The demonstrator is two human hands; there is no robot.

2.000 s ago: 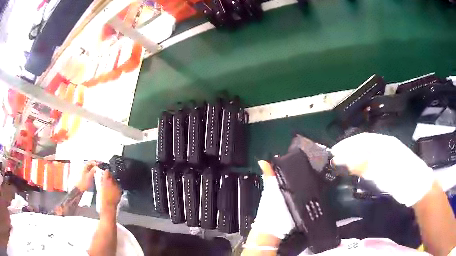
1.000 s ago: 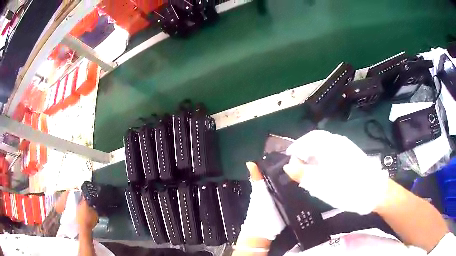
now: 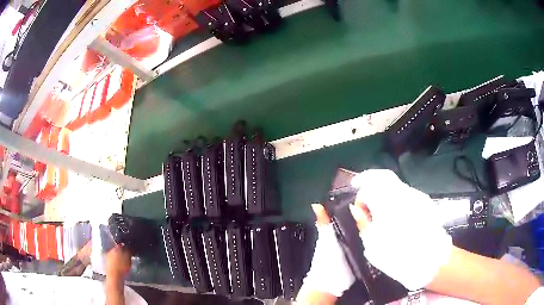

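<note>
A long black unit (image 3: 352, 238) is held tilted in front of me. My left hand (image 3: 329, 259), in a white glove with a bare fingertip showing, grips its left side. My right hand (image 3: 399, 226), also in a white glove, lies over its upper right part and hides most of the keypad face. A small brownish flat piece (image 3: 343, 179) sticks out beyond the unit's top end, by my right fingers; I cannot tell what it is.
Two rows of black units (image 3: 234, 179) stand left of my hands, by the pale rail (image 3: 322, 139). More units (image 3: 420, 116), a screen unit (image 3: 514, 168) on white paper and a blue crate (image 3: 537, 241) are at right. Another person's hand (image 3: 117, 259) holds a black unit at left, near orange-red boxes (image 3: 36, 238).
My right hand has moved from beside the unit onto its face, and its keypad marks are now mostly covered. The view has shifted. The other person's hand still holds a unit.
</note>
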